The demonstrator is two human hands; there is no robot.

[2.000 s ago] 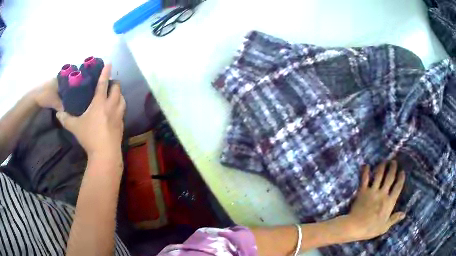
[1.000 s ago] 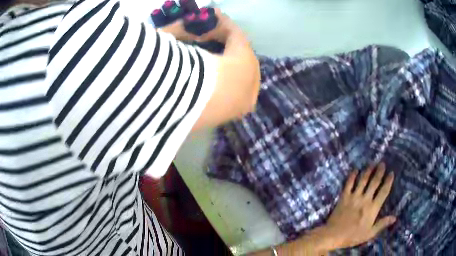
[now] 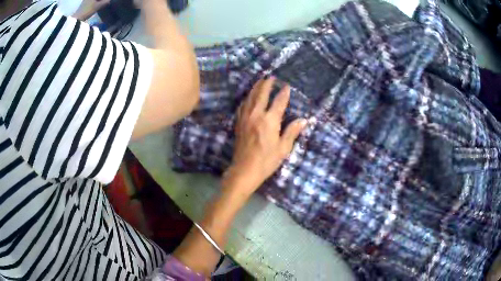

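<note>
A plaid jacket (image 3: 351, 159) in fuzzy blue-grey, white and dark checks lies spread and rumpled over the worktable. My left hand (image 3: 263, 129) rests palm down on its left part, fingers and thumb apart, and holds nothing. A white bracelet is on that wrist. A small bit of skin at the bottom right corner looks like my right hand (image 3: 493, 273). It is almost wholly cut off by the picture's edge, so I cannot tell what it does.
A person in a striped shirt (image 3: 71, 99) stands close on the left, an arm reaching over the table (image 3: 230, 19) to dark items at the top left. Dark cloth (image 3: 478, 16) lies at the top right. Red shows below the table's edge.
My left hand has moved up and left across the jacket. The jacket appears further left and higher. The striped person has leaned in from the left, and their dark cones have moved towards the top edge.
</note>
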